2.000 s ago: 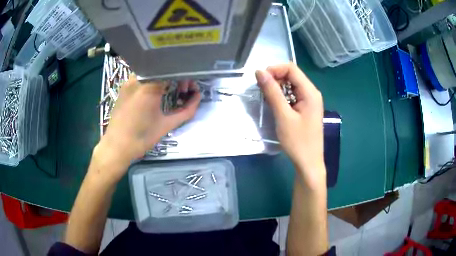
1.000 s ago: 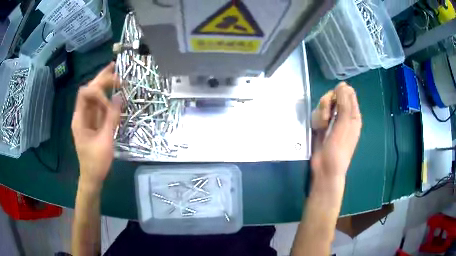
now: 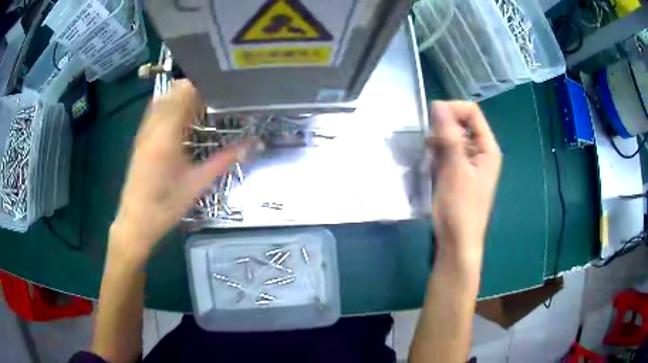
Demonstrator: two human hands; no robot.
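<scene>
Slim silver metal pins [image 3: 224,195] lie in a heap on the left part of the metal tray [image 3: 320,202]; a few lie near its front edge. My left hand [image 3: 167,163] is blurred over the heap, fingers and thumb spread; whether it holds pins cannot be told. My right hand [image 3: 465,159] is at the tray's right rim, fingers curled around several pins [image 3: 470,140]. The fixture [image 3: 288,136] sits under the grey press housing [image 3: 284,78], partly hidden by it. A clear shallow bin [image 3: 263,312] in front of the tray holds several loose pins.
Stacked clear bins of pins stand at left [image 3: 35,163] and upper right [image 3: 483,49]. Labelled clear boxes [image 3: 96,39] are upper left. A brass fitting [image 3: 150,69] is at the tray's upper left. A blue box [image 3: 574,110] and a spool [image 3: 629,92] stand far right.
My left hand has moved from the tray's left side onto the pin heap. My right hand stays by the right rim, curled. The whole view has shifted slightly, with the press now further left.
</scene>
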